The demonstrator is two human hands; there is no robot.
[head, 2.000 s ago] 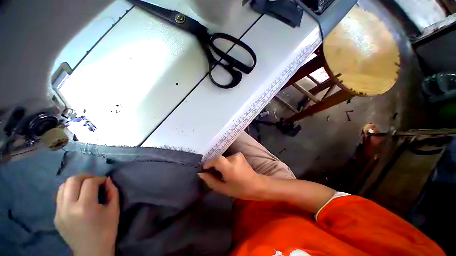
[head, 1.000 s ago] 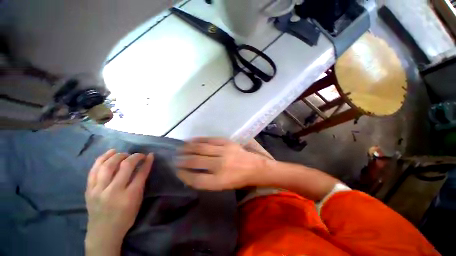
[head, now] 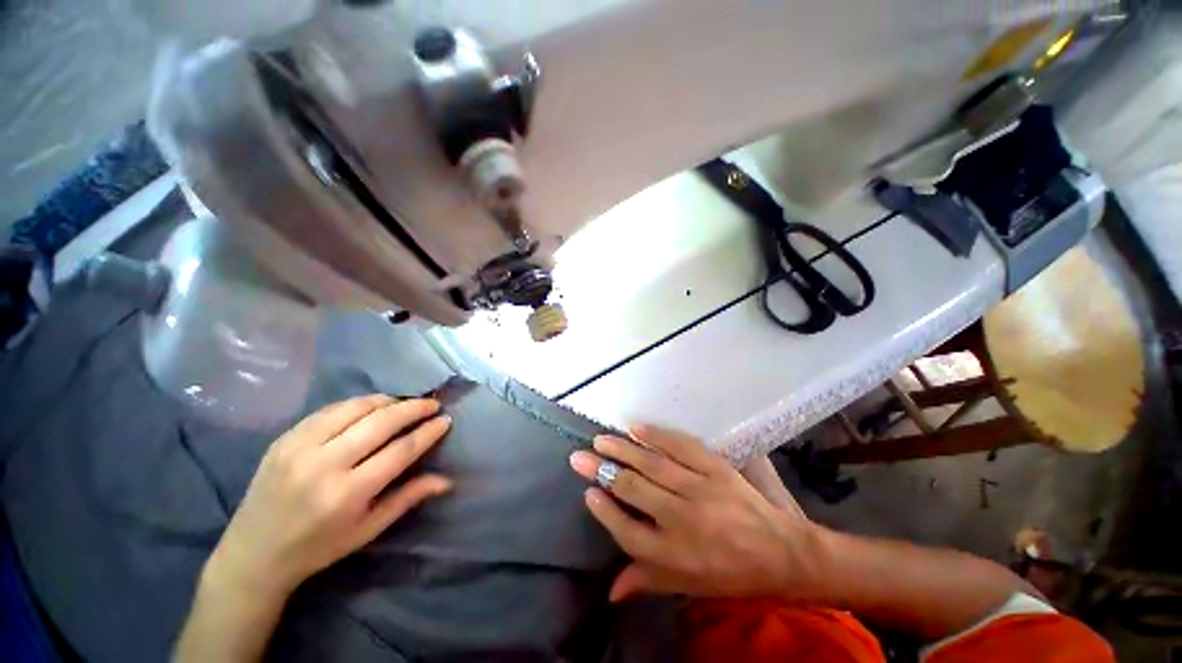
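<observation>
Dark grey cloth (head: 506, 499) lies over the front of the white machine table and drapes toward my lap. Its edge strip (head: 551, 412) runs from near the needle area to my right hand. My left hand (head: 340, 482) lies on the cloth left of the strip, fingers slightly apart. My right hand (head: 694, 512), with a ring, rests its fingertips on the strip's right end. The tan block (head: 548, 321) sits beside the presser area, just beyond the strip. The needle itself is not clear. The white machine head (head: 622, 91) spans the top.
Black shears (head: 817, 279) lie on the table (head: 674, 369) right of the tan block. A grey tray (head: 1056, 233) with dark cloth is at the table's right end. A round wooden stool (head: 1069, 350) stands beyond. A rounded white attachment (head: 233, 330) is left of the head.
The view has shifted, bringing the machine head into the picture. My right hand has moved from pinching the cloth's corner to lying flat at its edge. My left hand's fingers have spread from a curled pose.
</observation>
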